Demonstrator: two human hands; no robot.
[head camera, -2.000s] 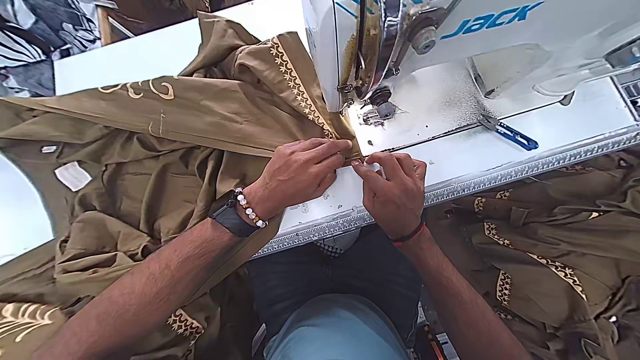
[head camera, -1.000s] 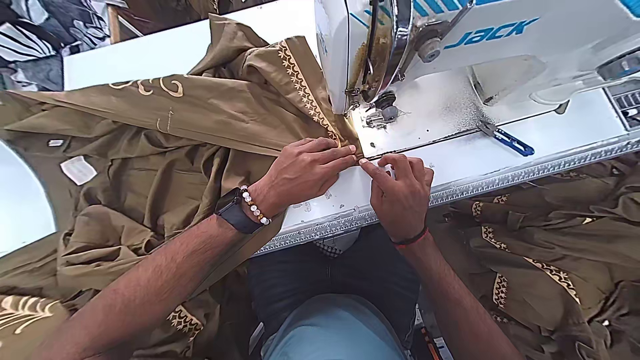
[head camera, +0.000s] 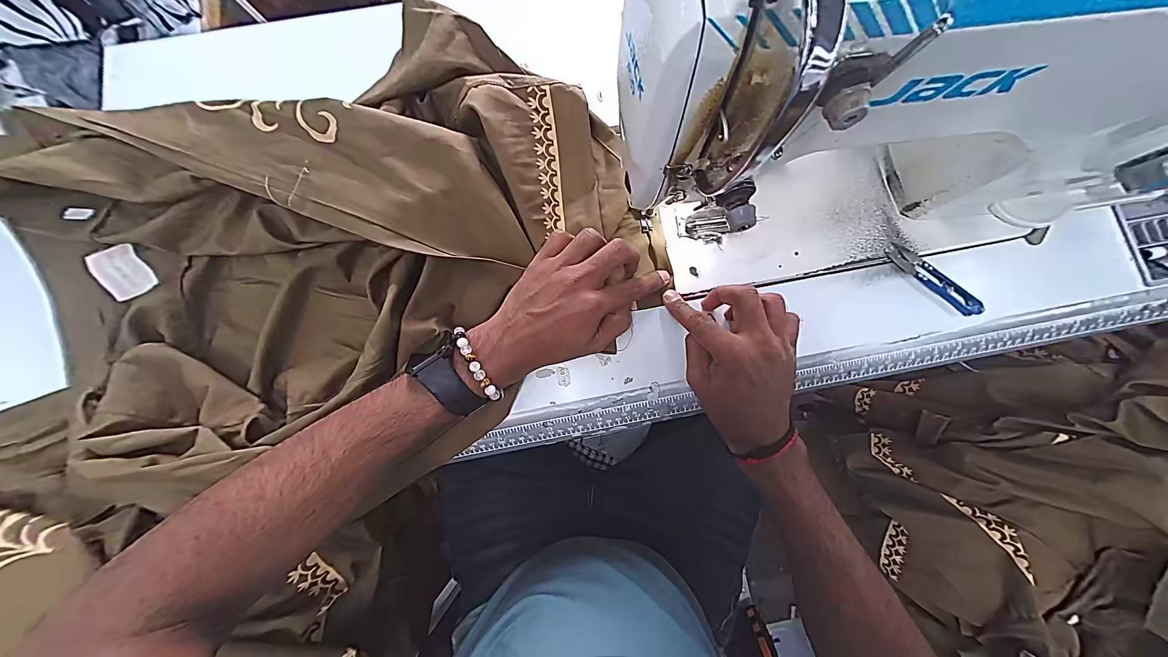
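Brown fabric with gold embroidery (head camera: 365, 182) spreads over the left of a white sewing table, its right edge lying under the needle area of a Jack sewing machine (head camera: 912, 119). My left hand (head camera: 575, 297) rests palm down on the fabric just below the presser foot (head camera: 646, 219), index finger reaching to the cloth's edge. My right hand (head camera: 739, 351) is to its right, index fingertip at that same edge beside my left index finger, the other fingers curled. Whether the right fingertips pinch any cloth cannot be told. The two index fingertips nearly meet.
Blue-handled thread snips (head camera: 944, 283) lie on the table right of my right hand. A measuring tape strip (head camera: 876, 358) runs along the front edge. More embroidered brown cloth (head camera: 985, 474) hangs or lies below at right. A control panel (head camera: 1148, 233) sits at the far right.
Two seconds ago both hands' fingertips were together at the cloth edge; now my right hand's index finger is extended and its thumb has drawn away. My left hand has flattened on the fabric.
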